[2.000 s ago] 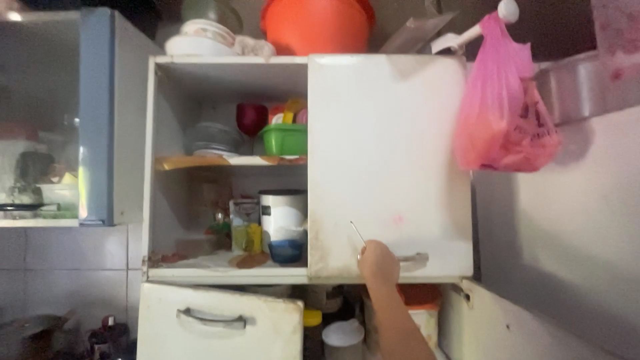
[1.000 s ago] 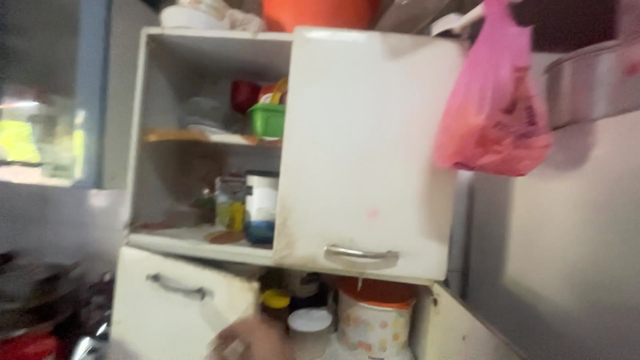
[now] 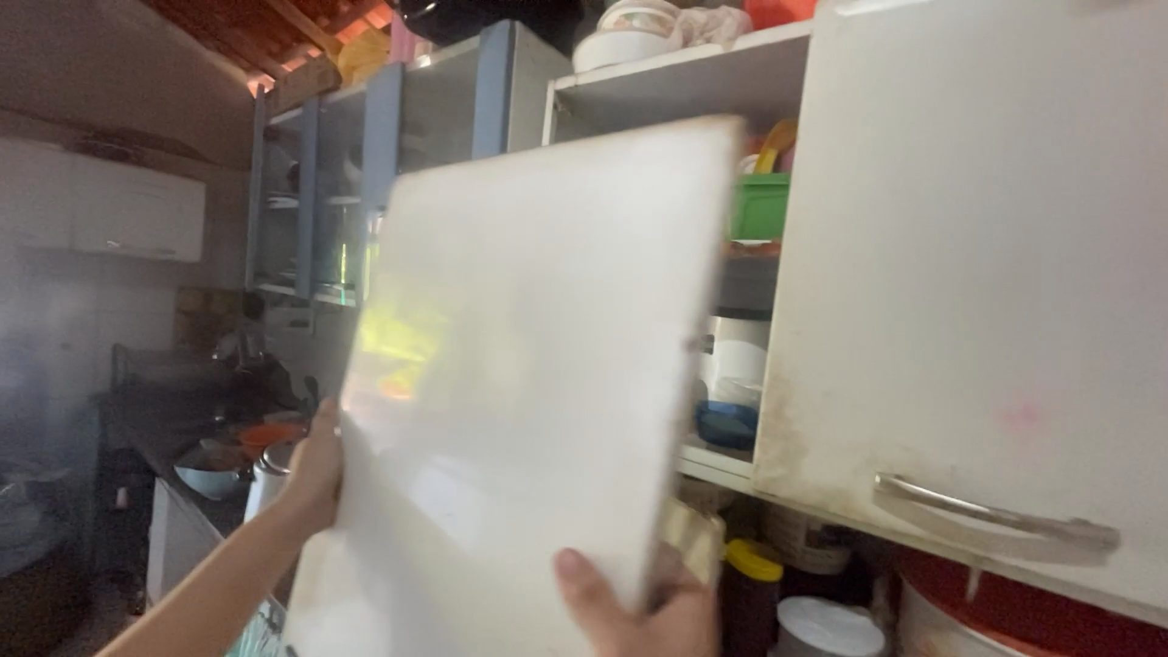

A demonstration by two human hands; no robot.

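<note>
A flat white panel [image 3: 529, 365], which looks like a cabinet door, stands upright between my two hands in front of the open left part of the cupboard. My left hand [image 3: 315, 470] grips its left edge. With the thumb on its face, my right hand [image 3: 639, 602] holds the lower right edge; its other fingers are partly hidden behind. Right of the panel is the white cupboard door [image 3: 949, 274] with a metal handle [image 3: 995, 520]. Behind the panel, a green plastic container [image 3: 762, 205] and a blue bowl [image 3: 727, 423] show on the shelves.
Below the cupboard are a jar with a yellow lid [image 3: 753, 560], a white-lidded container [image 3: 829, 628] and a larger red-lidded container [image 3: 985, 630]. At the left, bowls [image 3: 212, 470] stand on a dark counter. Blue-framed glass cabinets [image 3: 383, 128] hang beyond the panel.
The white panel is now held up between both my hands. My right hand was at the right door's handle two seconds ago. The view has swung left and closer.
</note>
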